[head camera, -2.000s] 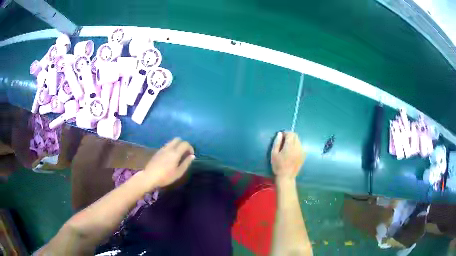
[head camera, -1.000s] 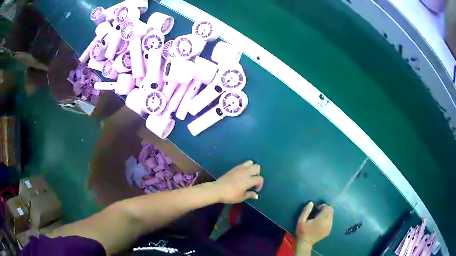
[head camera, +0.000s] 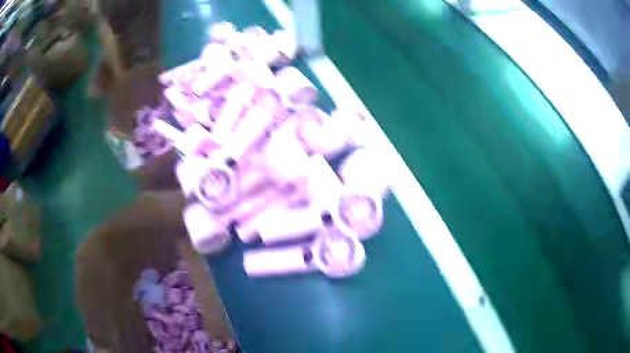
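A heap of pale pink handheld fans (head camera: 276, 152) lies on the green work surface (head camera: 290, 317) in front of me. The view is blurred by motion. The nearest fan (head camera: 338, 252) lies with its round head to the right and its plain handle to the left, with a small dark spot between them. Another round grille (head camera: 215, 185) faces up at the heap's left side. Neither my left hand nor my right hand is in the picture.
An open brown carton (head camera: 114, 255) with pinkish-purple parts (head camera: 176, 314) stands beside the line at lower left. More purple parts (head camera: 152, 131) show in a carton farther up. A white edge strip (head camera: 421, 217) runs along the right side. Brown boxes (head camera: 19, 227) stand at far left.
The view has swung left towards the fan heap, which now fills the middle. Both hands, the dark screwdriver and the right-hand pink strips have gone out of the picture.
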